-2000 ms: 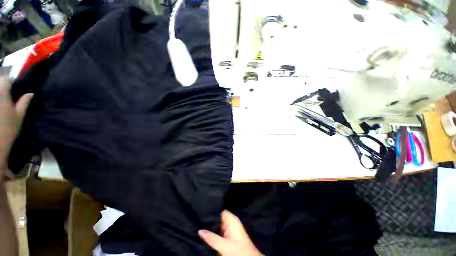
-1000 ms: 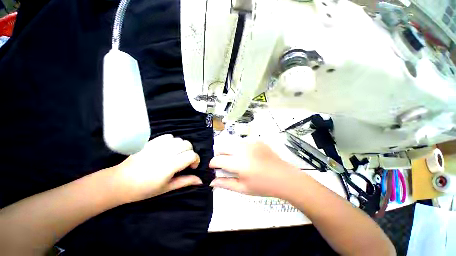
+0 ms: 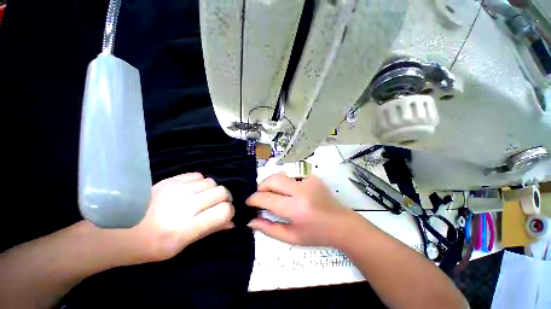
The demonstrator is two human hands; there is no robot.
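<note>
Black fabric (image 3: 199,142) fills the left side and is rippled beside the needle area; its edge runs down past the presser foot (image 3: 252,146). My left hand (image 3: 190,211) lies on the fabric, fingers curled and pressed near the edge. My right hand (image 3: 296,211) is at the edge from the right, fingertips touching or pinching it; the exact grip is hard to see. The off-white sewing machine head (image 3: 338,66) stands above and right of the hands.
A grey lamp (image 3: 115,145) hangs over my left wrist. Scissors (image 3: 414,207) lie on the bed right of my right hand. A ribbed knob (image 3: 406,117) juts from the head. A cardboard box (image 3: 513,217) and white rolls (image 3: 536,225) are at the right.
Both hands have come to the fabric edge below the needle since the earliest frame. The view has moved closer to the machine. Over the last second the hands stay nearly in place.
</note>
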